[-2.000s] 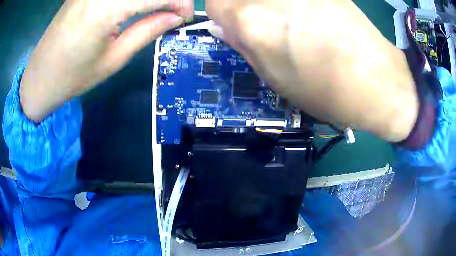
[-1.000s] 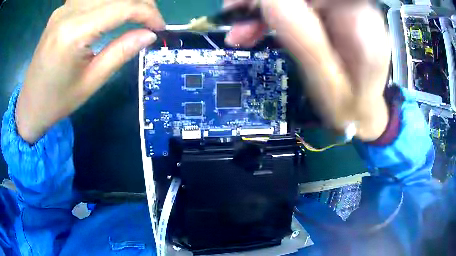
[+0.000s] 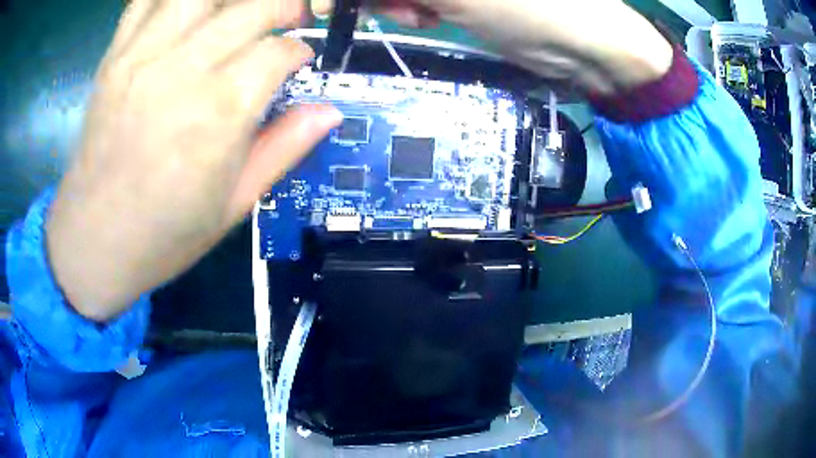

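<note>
The blue main board (image 3: 413, 192) lies in the open housing, above a large black cover (image 3: 416, 349). My left hand (image 3: 183, 152) is over the board's upper left corner, thumb and index finger apart, with nothing seen between them. My right hand (image 3: 528, 36) reaches in from the right along the top and is partly cut off by the picture's edge. It holds dark tweezers (image 3: 341, 36), whose tips point down at the sockets on the board's top left edge. The exact contact is too blurred to tell. A thin white wire (image 3: 388, 46) runs to the top edge.
A white plug (image 3: 641, 199) on thin coloured wires trails off the housing's right side. A black round part (image 3: 568, 159) sits right of the board. A pale flat ribbon cable (image 3: 291, 362) hangs at the lower left. Open units (image 3: 747, 67) stand at the far right.
My left hand has moved down and right over the board's corner. My right hand has moved up and left, bringing the tweezers to the board's top left edge. The round part is now uncovered.
</note>
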